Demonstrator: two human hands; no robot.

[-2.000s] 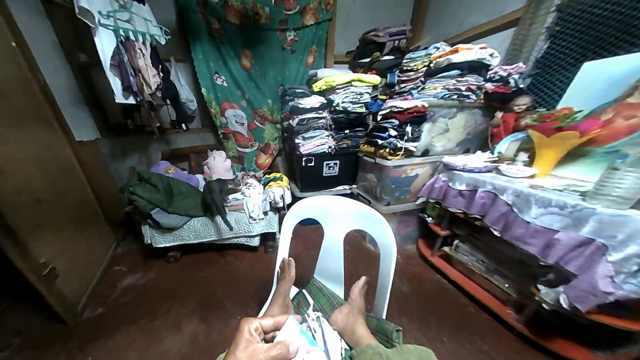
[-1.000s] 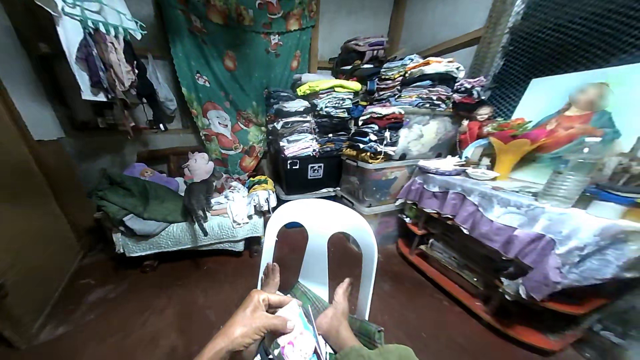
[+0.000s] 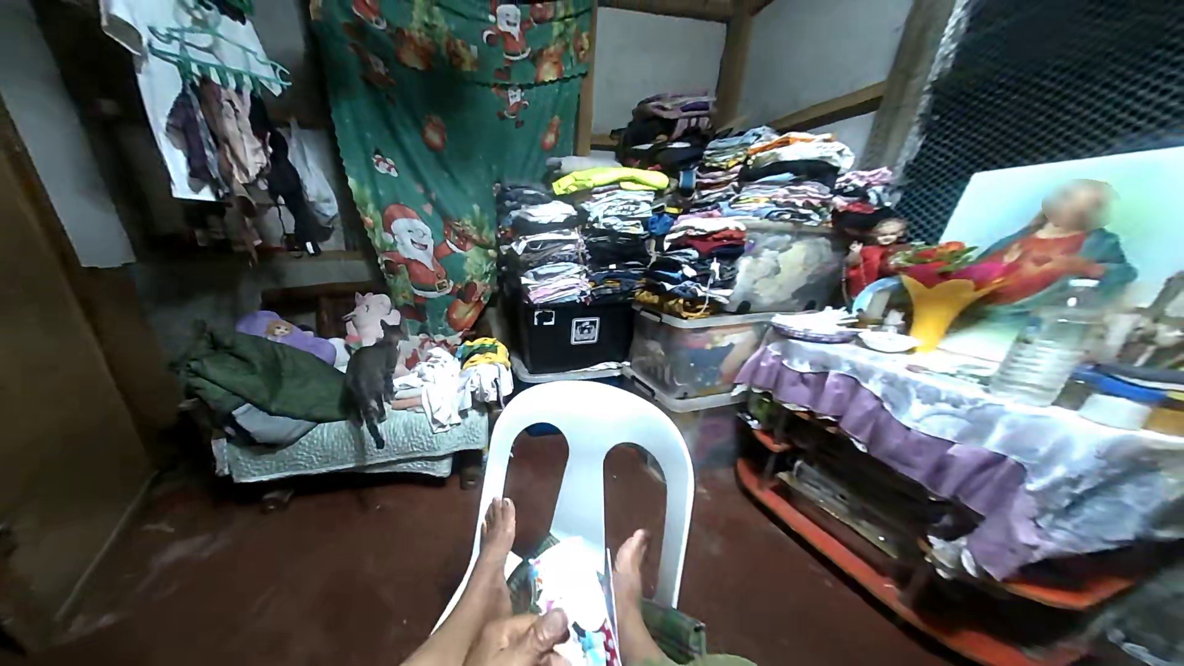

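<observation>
My left hand (image 3: 523,640) is at the bottom middle, its thumb over a white printed piece (image 3: 572,587) with coloured patches; whether this is cloth or paper I cannot tell. A thin, straight edge (image 3: 610,592) stands along its right side, too unclear to name. My right hand does not show; a bit of olive fabric (image 3: 721,659) lies at the bottom edge. Two bare feet, left (image 3: 499,527) and right (image 3: 632,555), rest on the white plastic chair (image 3: 583,398), either side of the piece. Green checked cloth (image 3: 675,629) lies beside the right leg.
Beyond the chair, a cat (image 3: 372,375) is on a cloth-covered bench (image 3: 351,450) with clothes and soft toys. Folded clothes (image 3: 629,231) are stacked on a black bin (image 3: 573,335) and clear bins (image 3: 698,356). At right, a draped table (image 3: 943,416) holds a yellow vase (image 3: 934,310) and plastic bottle (image 3: 1045,347).
My left hand now sits lower in view, with more of the white piece showing above it. The view has shifted somewhat.
</observation>
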